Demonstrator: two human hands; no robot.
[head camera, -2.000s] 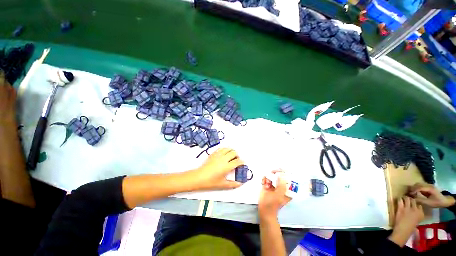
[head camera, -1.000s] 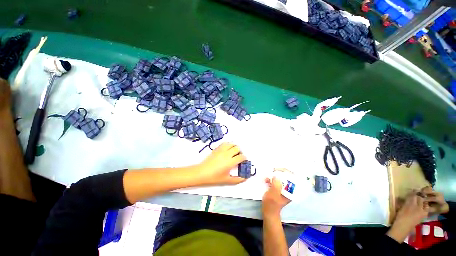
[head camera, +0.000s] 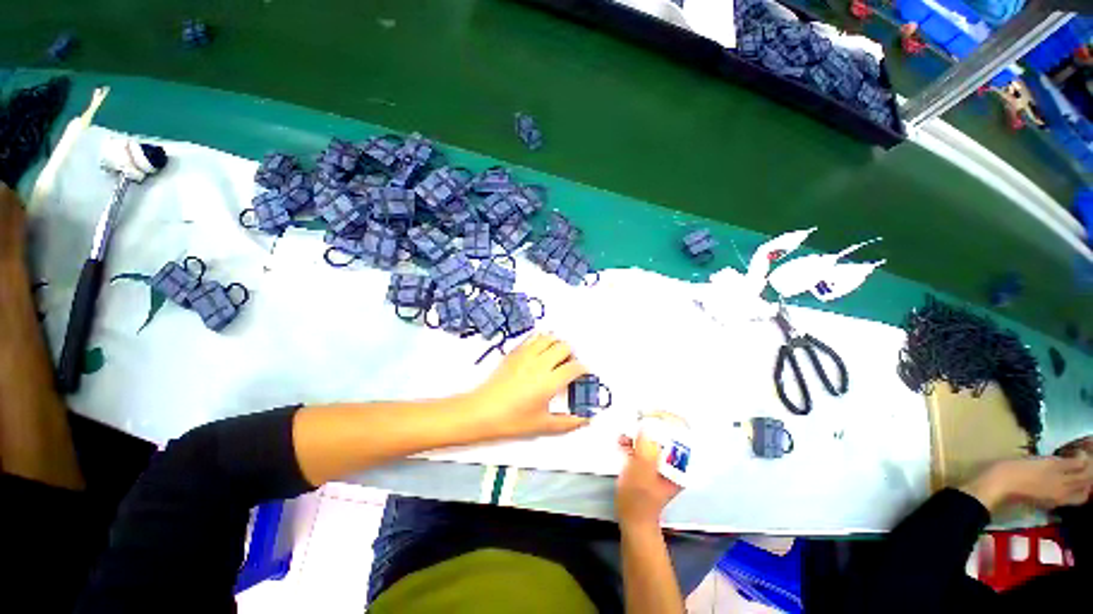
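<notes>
My left hand (head camera: 533, 390) holds a miniature bag piece (head camera: 585, 396) by its left side on the white work sheet (head camera: 348, 384); its black cord loop stands out to the right. My right hand (head camera: 647, 470) holds a small white glue bottle (head camera: 669, 446) with a blue-and-red label, just right of the piece; its nozzle cannot be made out. A single bag piece (head camera: 770, 438) lies on the sheet to the right. A heap of plaid pieces (head camera: 396, 210) lies beyond my left hand.
Black scissors (head camera: 807, 369) and white spare bottles (head camera: 821, 274) lie at right. A hammer (head camera: 90, 288) and two pieces (head camera: 198, 295) lie at left. Loose cords (head camera: 973, 354) top a brown board (head camera: 965, 438). A neighbour's hands (head camera: 1043, 480) are at far right, another's arm at far left.
My right hand and the glue bottle have shifted slightly left. My left hand still holds the piece. Pieces on the conveyor belt have moved right. The neighbour's hands have moved off the brown board to the right.
</notes>
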